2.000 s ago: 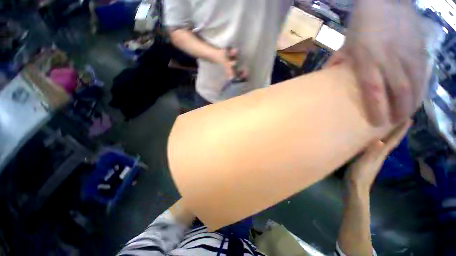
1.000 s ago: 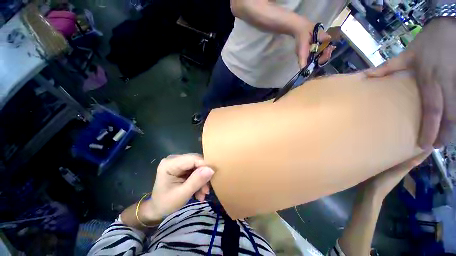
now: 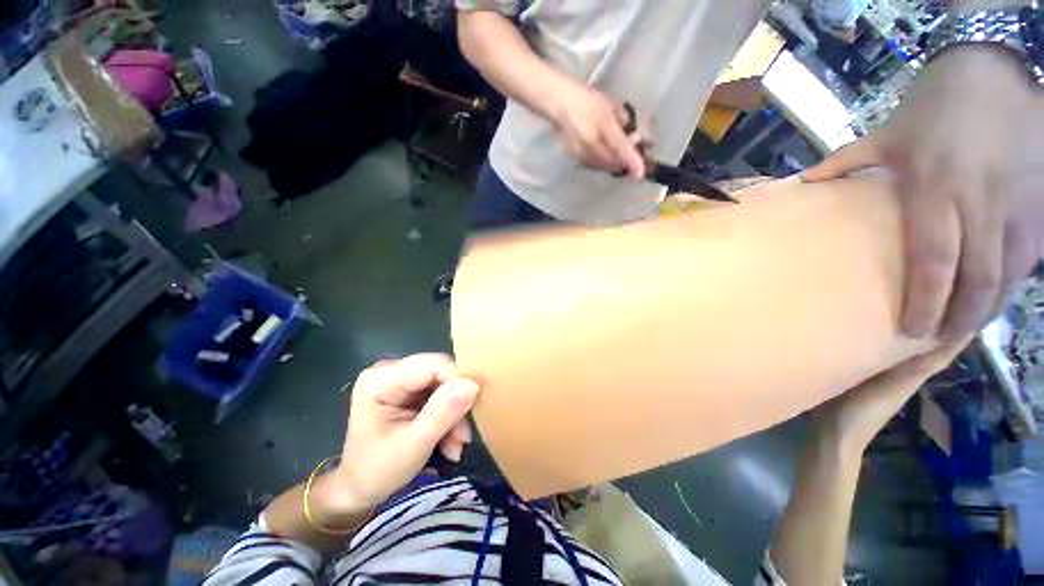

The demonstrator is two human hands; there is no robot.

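A tan card sheet [image 3: 675, 332] is held curved in the air in front of me. My left hand [image 3: 406, 429] pinches its left edge between thumb and fingers. My right hand [image 3: 887, 395] is under the right end; its fingers are mostly hidden behind the card and the other person's hand. The second person's hand [image 3: 962, 206], with a metal watch, grips the right end from above. Their other hand holds dark fabric shears [image 3: 687, 181], blades pointing right at the card's far edge.
The second person [image 3: 618, 92] in a pale shirt stands across the card. A blue plastic bin [image 3: 235, 332] with small white pieces is on the green floor at left. A white table [image 3: 46, 126] is at upper left. A dark cloth heap [image 3: 321, 115] lies behind.
My left hand has come to the card's left edge since the earliest frame. The shears first came to the far edge, then moved right along it. The card has shifted slightly left since the previous frame.
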